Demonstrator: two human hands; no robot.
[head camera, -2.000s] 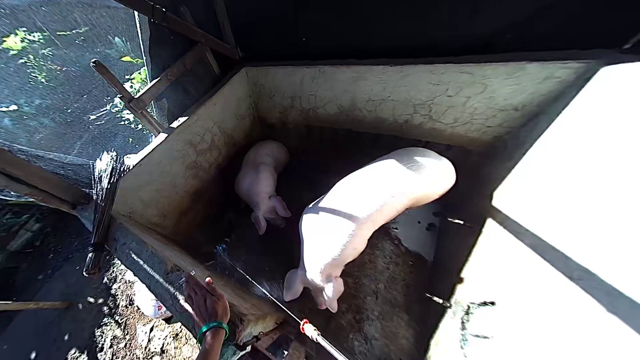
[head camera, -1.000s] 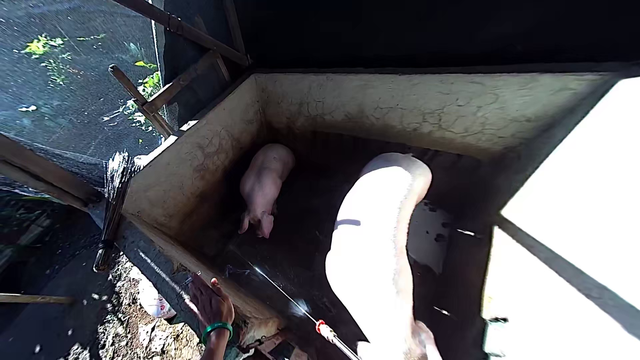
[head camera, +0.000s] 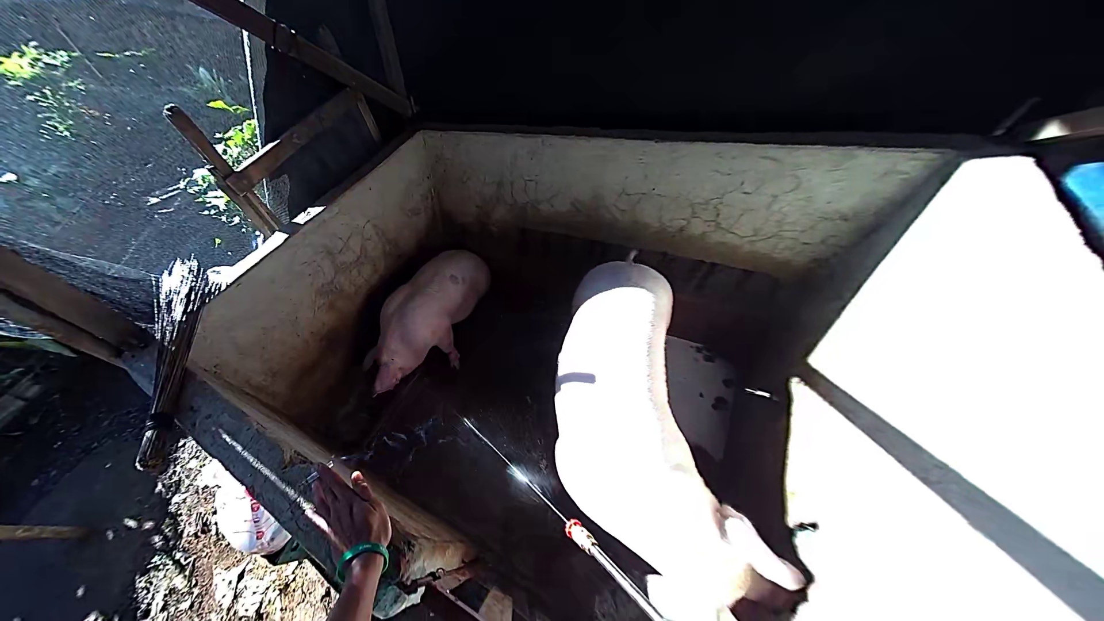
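My left hand (head camera: 352, 513), with a green band at the wrist, rests its fingers on the top of the pen's low front wall (head camera: 259, 448); it holds nothing that I can see. A metal spray lance (head camera: 617, 576) with a red and white nozzle enters from the bottom edge, and a thin jet of water leaves its tip toward the pen floor. My right hand is out of view. A large pale pig (head camera: 612, 388) stands right of the jet, its head near the bottom. A smaller pink pig (head camera: 431, 306) is by the left wall, head lowered.
Cracked concrete walls (head camera: 604, 185) enclose the wet, dark floor. A bundled stick broom (head camera: 172, 362) leans on the left corner. Outside the front wall lie a white sack (head camera: 246, 517) and rubble. A sunlit wall (head camera: 949, 345) bounds the right side, and a wooden frame (head camera: 302, 138) stands at upper left.
The large pig has turned from a diagonal stance, its head now farther right and at the bottom. The smaller pig's head has shifted left. My left hand remains on the wall.
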